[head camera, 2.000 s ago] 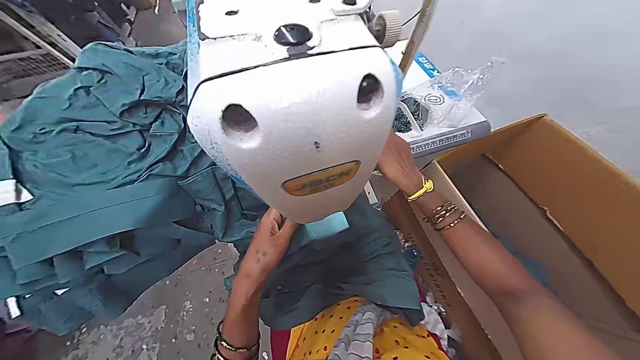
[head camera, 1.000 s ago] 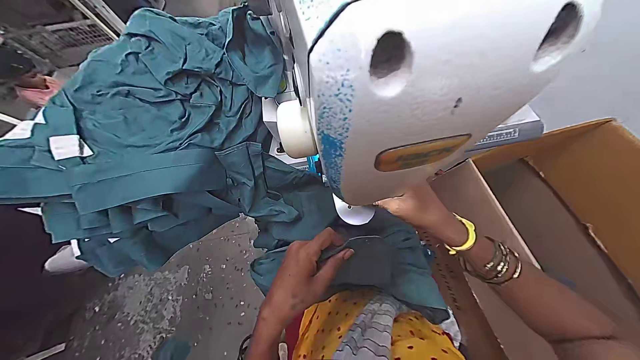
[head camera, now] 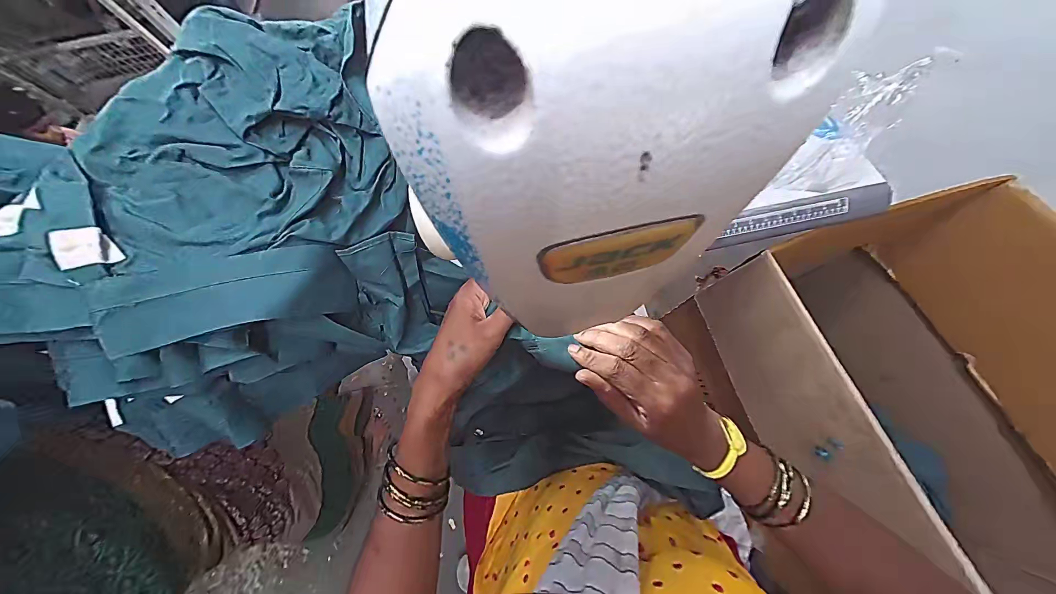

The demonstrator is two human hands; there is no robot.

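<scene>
The white head of a Jack sewing machine (head camera: 594, 165) fills the upper middle and hides its needle area. Below its lower edge, my left hand (head camera: 466, 338) grips teal fabric (head camera: 536, 421), its fingertips partly behind the machine head. Right of it, my right hand (head camera: 639, 375) pinches the folded edge of the same fabric between thumb and fingers. The fabric hangs down over my lap. To the left lies a large heap of teal garments (head camera: 239, 140), with layered flat pieces and white labels (head camera: 82, 247) on it; cloth runs from the heap toward my left hand.
An open cardboard box (head camera: 792, 355) stands close by my right forearm, with a bit of blue-teal material inside. Behind it, clear plastic wrap (head camera: 833, 148) lies on the machine table, near a printed ruler scale (head camera: 784, 219). A metal rack (head camera: 91, 58) is at the upper left.
My right hand, earlier mostly behind the machine head, now shows in front with its fingers on the fabric edge. My left hand has moved up to the machine's lower edge. The view has shifted.
</scene>
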